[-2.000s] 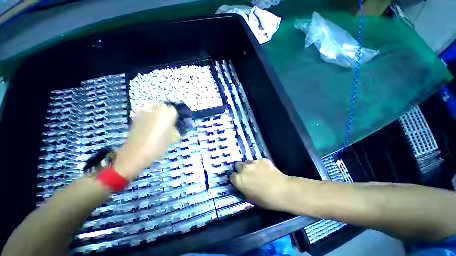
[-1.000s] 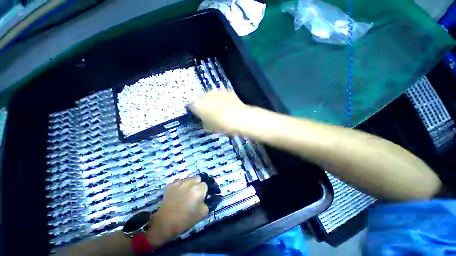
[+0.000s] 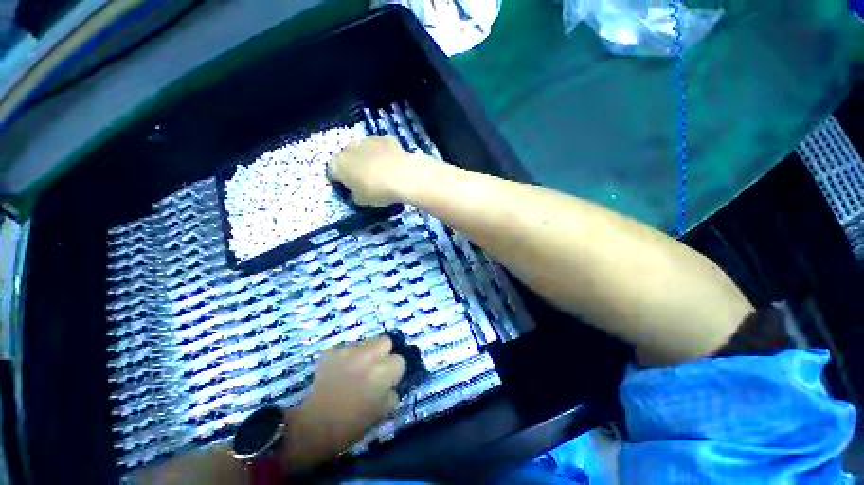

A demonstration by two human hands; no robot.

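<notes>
A large black tray [image 3: 104, 161] holds close rows of silver notched metal strips [image 3: 246, 327]. A shallow black box full of small white parts [image 3: 279, 194] lies on the strips at the tray's back. My right hand [image 3: 374, 172] is at the box's right side, with fingertips at the white parts; whether it pinches one is hidden. My left hand [image 3: 355, 384], wearing a watch, is low over the strips near the tray's front. Its fingers are curled, with black coverings or a dark thing at the fingertips; I cannot tell if it holds anything.
A green mat [image 3: 587, 123] lies right of the tray, with a clear plastic bag [image 3: 644, 26] and a white cloth [image 3: 461, 24] at its back. A blue coiled cord [image 3: 681, 142] hangs in front of it. More silver strips [image 3: 838, 170] show at the far right.
My right hand has moved from the strips at the right up to the white parts. My left hand has moved from beside the box down to the front strips. The view has shifted slightly.
</notes>
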